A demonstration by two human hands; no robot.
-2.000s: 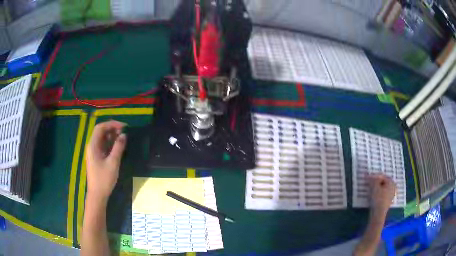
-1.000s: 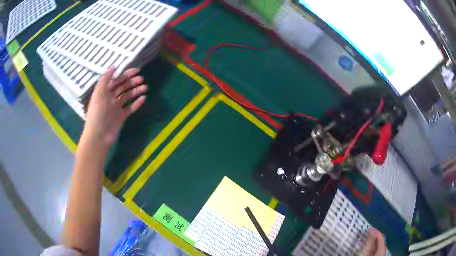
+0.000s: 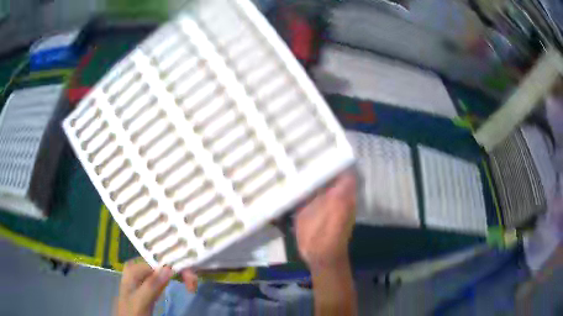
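Note:
A white tray (image 3: 185, 139) with rows of bone-shaped pockets is held up, tilted, close to the camera. My left hand (image 3: 148, 287) grips its lower left corner, with the fingertips at the edge. My right hand (image 3: 327, 222) grips its right corner, the fingers partly behind the tray. The tray hides most of the black fixture; only its red handle (image 3: 301, 38) shows, blurred. A corner of the record sheet (image 3: 247, 252) shows below the tray.
A tray stack (image 3: 31, 142) stands at the left and another (image 3: 521, 179) at the far right. Two trays (image 3: 384, 179) (image 3: 452, 190) lie right of the held tray. More white trays (image 3: 389, 80) lie behind, and a blue holder (image 3: 54, 55) is at the back left.
My left hand was at the left stack; now a tray is raised in both hands over the middle of the bench. The view has swung back right.

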